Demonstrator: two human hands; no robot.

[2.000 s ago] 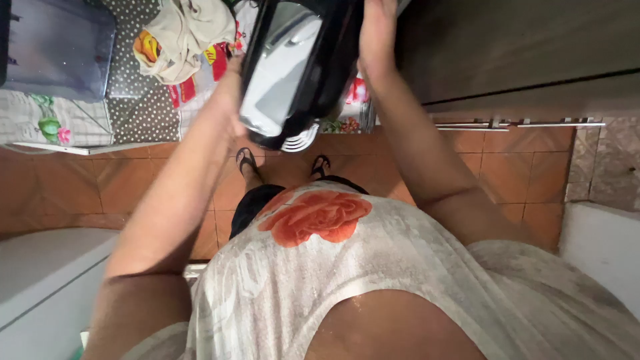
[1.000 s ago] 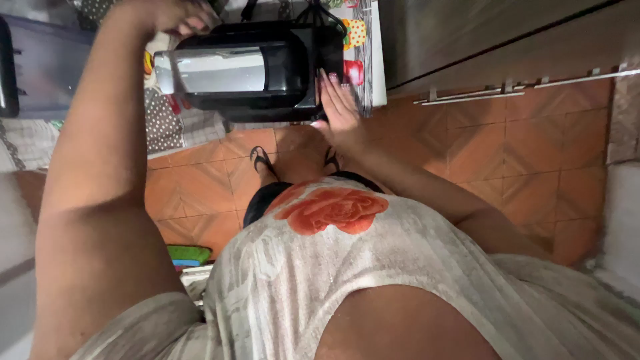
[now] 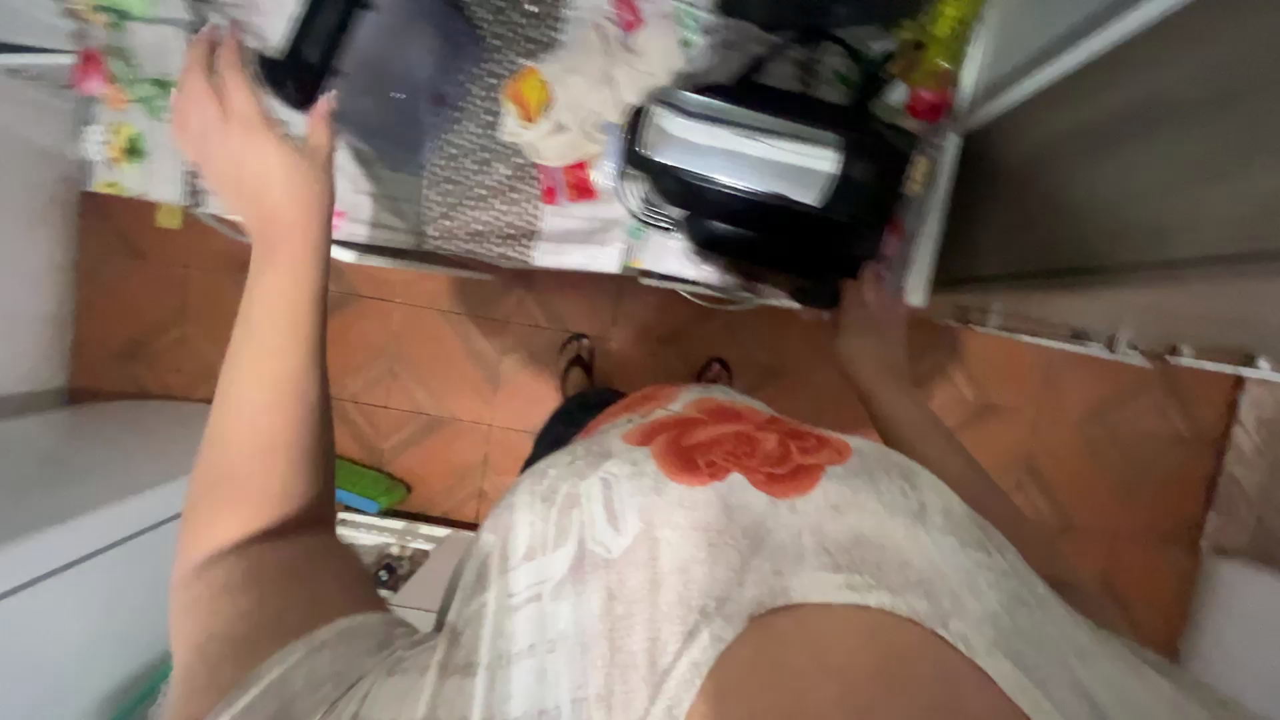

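Note:
A black kitchen appliance with a silver panel (image 3: 740, 150) lies across the right part of the cloth-covered table. My right hand (image 3: 872, 315) is at its lower right corner, blurred, with the fingertips against or just beside it; its grip is unclear. At the upper left, my left hand (image 3: 255, 145) is spread around the near end of a black part (image 3: 310, 50) beside a translucent plastic bin (image 3: 400, 110). Whether it grips that part cannot be told. Between bin and appliance lies a crumpled cream cloth (image 3: 620, 90) with yellow and red patches.
The table's front edge (image 3: 430, 262) runs above the orange tiled floor (image 3: 430, 350). A dark cabinet front (image 3: 1110, 180) stands at the right, a white surface (image 3: 90, 470) at the lower left. A green and blue brush-like item (image 3: 370, 485) is low down near my left arm.
Two seconds ago both hands held the appliance up; one second ago it lay on the table with my right hand on it. My left hand has since moved left to the bin. The view has shifted.

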